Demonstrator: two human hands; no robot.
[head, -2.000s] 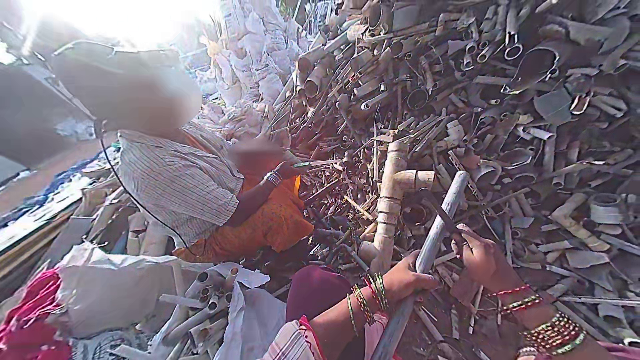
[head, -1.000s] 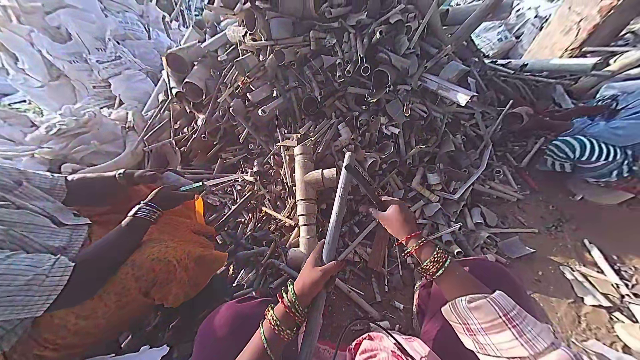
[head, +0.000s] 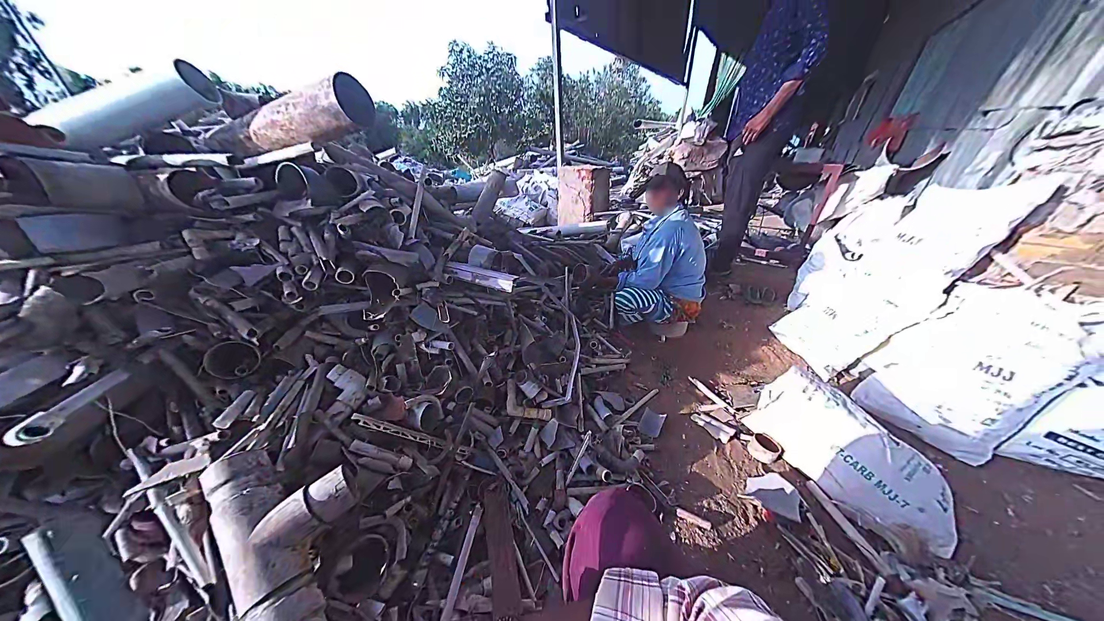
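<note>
Neither my left hand nor my right hand shows in the head view. Plaid cloth of my clothing lies at the bottom edge, beside my maroon-covered knee. A large heap of scrap plastic pipes fills the left and middle. Near its lower left lies a wide pipe tee fitting with a side branch. A grey pipe end shows in the bottom left corner; whether a hand holds it cannot be seen.
A person in a blue shirt sits low at the heap's right edge. Another person stands behind, beneath a dark roof. White printed sacks lie on the right. Loose pipe scraps litter the earth near them.
The view has swung far to the right. Both my hands, with the grey pipe and dark tool between them, have left the frame, as has the person on the left.
</note>
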